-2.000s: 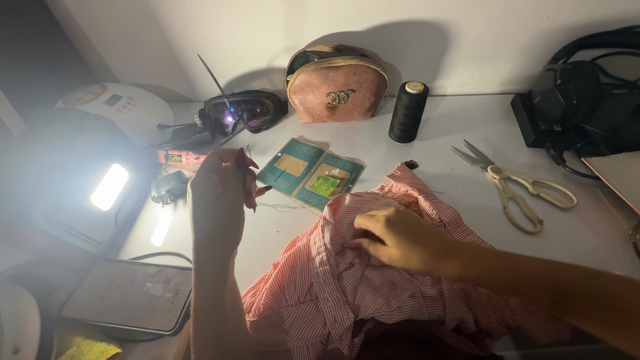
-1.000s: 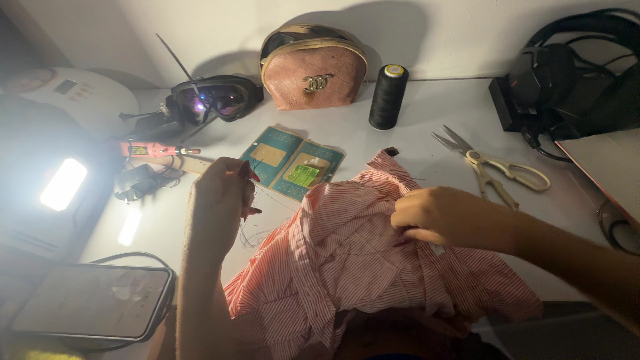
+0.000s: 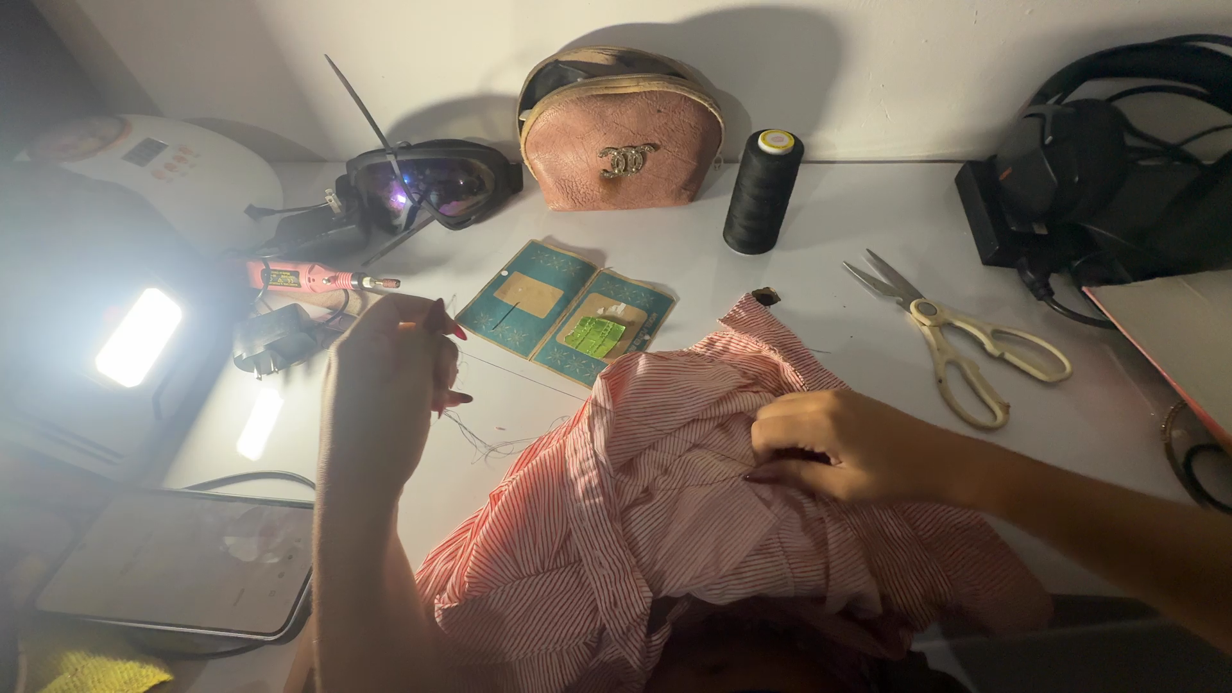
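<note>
A red-and-white striped garment [image 3: 674, 510] lies bunched at the table's front edge. My right hand [image 3: 828, 448] rests on it with bent fingers pinching a fold of the cloth. My left hand [image 3: 399, 361] is raised left of the garment, its fingers curled close together; a dark thread runs from near it toward the cloth. Whether it holds a needle or the thread's end cannot be made out. Loose dark thread [image 3: 481, 438] lies tangled between the hand and the garment. Behind them is an opened teal needle booklet [image 3: 539, 294] with a green piece on it.
Scissors [image 3: 929, 313] with cream handles lie open at right, near headphones [image 3: 1068, 173]. A black thread spool [image 3: 762, 192] and pink pouch [image 3: 621, 144] stand at the back. Goggles [image 3: 448, 183], a pink rotary tool [image 3: 308, 277], a bright lamp [image 3: 140, 337] and a tablet [image 3: 183, 563] are at left.
The right hand has moved rightward over the garment from its middle. The left hand stays raised beside the booklet. The view has shifted slightly.
</note>
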